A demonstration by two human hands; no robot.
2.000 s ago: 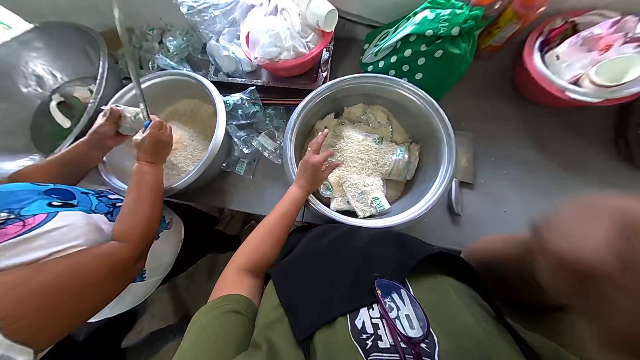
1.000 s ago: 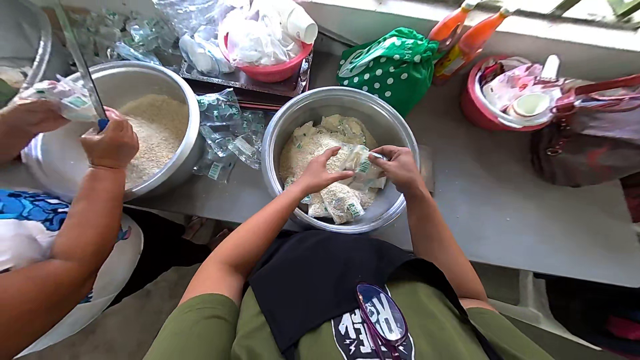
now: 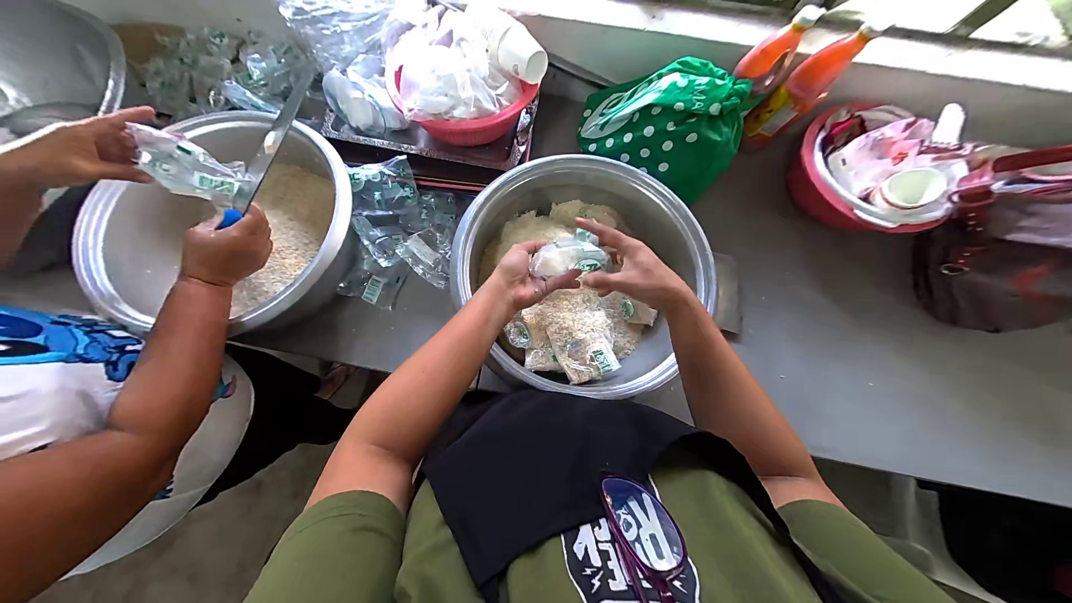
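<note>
Over a round aluminum pot (image 3: 695, 243) my left hand (image 3: 526, 276) holds a small clear plastic packet with green print (image 3: 559, 259); its contents look white. My right hand (image 3: 638, 266) is at the packet's right side, fingers spread, thumb and fingertips close around its end; whether it grips is hard to tell. Below both hands the pot holds loose rice-like grains (image 3: 569, 320) and several filled packets, one packet (image 3: 589, 356) lying near the front. The pot's base is hidden.
At left a co-worker's hands hold a knife (image 3: 280, 126) and a plastic packet (image 3: 188, 163) over another pot (image 3: 92, 243) of grains. Crumpled packets (image 3: 389, 226) lie between the pots. Behind stand a pink basin (image 3: 477, 127), green dotted bag (image 3: 662, 126) and orange bottles (image 3: 808, 79); a red tub (image 3: 804, 180) is right.
My right hand, blurred away from the pot two seconds ago, is over it beside my left. The packet has risen from the pile between my hands. The co-worker's left hand has opened out.
</note>
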